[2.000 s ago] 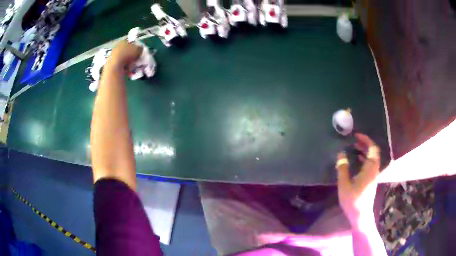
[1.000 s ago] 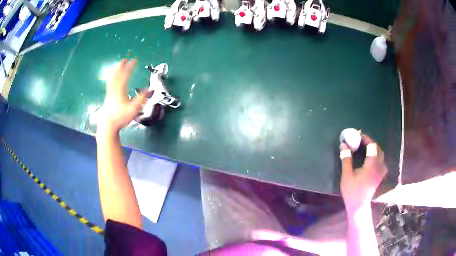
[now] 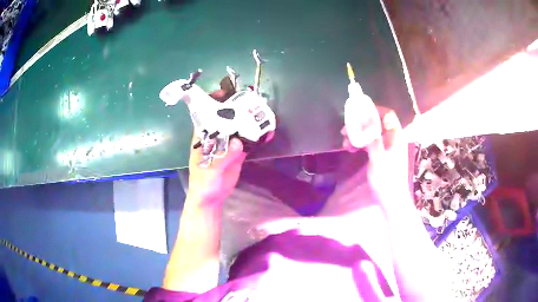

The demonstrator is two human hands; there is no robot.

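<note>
My left hand (image 3: pixel 218 165) holds a white scooter body (image 3: pixel 236 118) over the near edge of the bench. The body has its narrow white end to the left, dark openings on its side, thin rods sticking out at the top and a wire loop below. My fingers behind it are partly hidden. My right hand (image 3: pixel 383 133) grips a white glue bottle (image 3: pixel 361 121) upright in the picture, with its yellowish tip pointing away from me. The tip and the body are apart.
The green bench (image 3: pixel 307 35) lies in front. Assembled units (image 3: pixel 101 17) stand at its far left. A body crate (image 3: pixel 451 177) and a small-parts crate (image 3: pixel 466 259) are at the right. A pale sheet (image 3: pixel 140 212) is at the lower left, beside my lap.
My left hand has taken hold of the scooter body and brought it right, towards me. My right hand has lifted the glue bottle and turned its tip away from me. The view has shifted right.
</note>
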